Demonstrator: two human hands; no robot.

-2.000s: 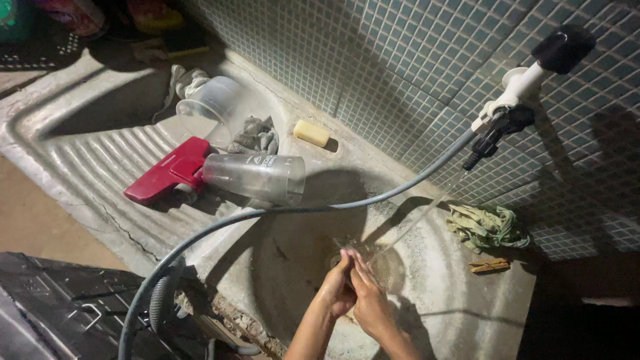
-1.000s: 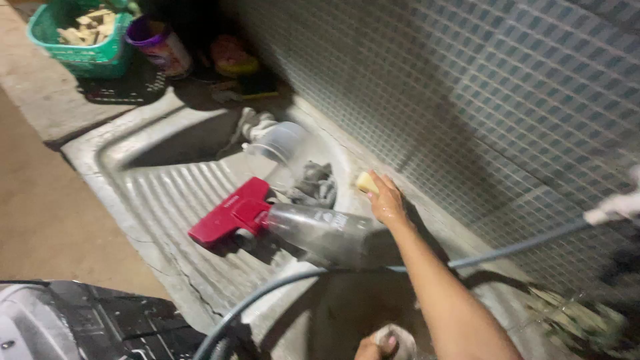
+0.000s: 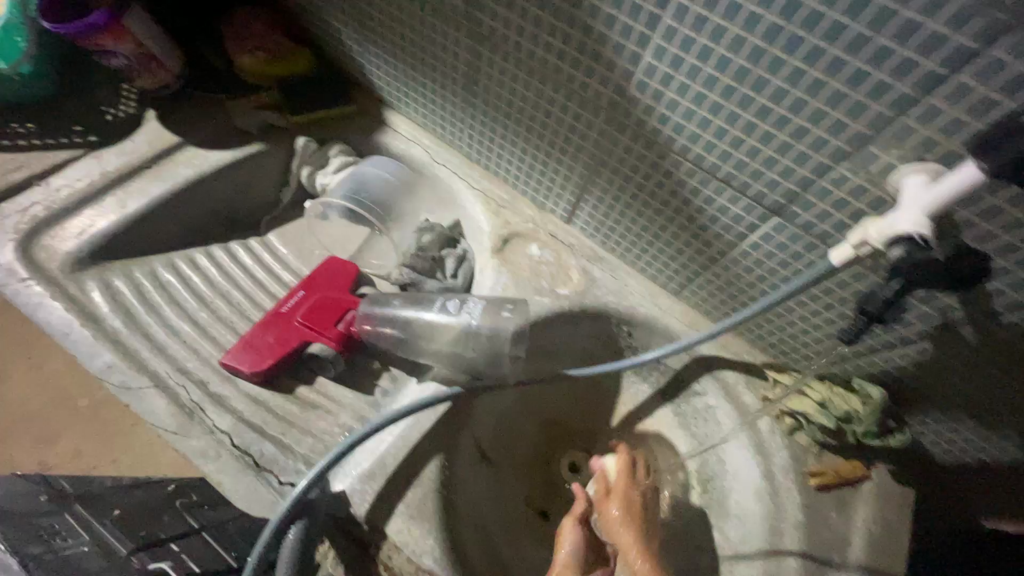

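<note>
Both my hands are together over the round basin (image 3: 512, 472) of a worn laundry sink. My right hand (image 3: 628, 500) holds a pale bar of soap (image 3: 604, 472), partly hidden by the fingers. My left hand (image 3: 578, 532) is cupped against it from the left, its palm turned to the soap; some fingers are hidden. A drain hole (image 3: 574, 466) shows just beyond the hands. A thin stream of water falls from a black tap (image 3: 904, 276) into the basin. The red vacuum floor nozzle (image 3: 296, 320) and a clear plastic dust cup (image 3: 440, 328) lie to the left.
A grey hose (image 3: 704, 340) runs from a white wall fitting (image 3: 896, 216) across the sink. On the ribbed washboard (image 3: 192, 320) are a clear plastic container (image 3: 360, 200) and a grey cloth (image 3: 436, 256). A green cloth (image 3: 836, 408) and a brownish piece (image 3: 838, 475) rest on the right rim.
My right hand has come back from the sink's rear ledge, where it was at the soap, to my left hand over the basin. The soap has left the ledge. The view has shifted.
</note>
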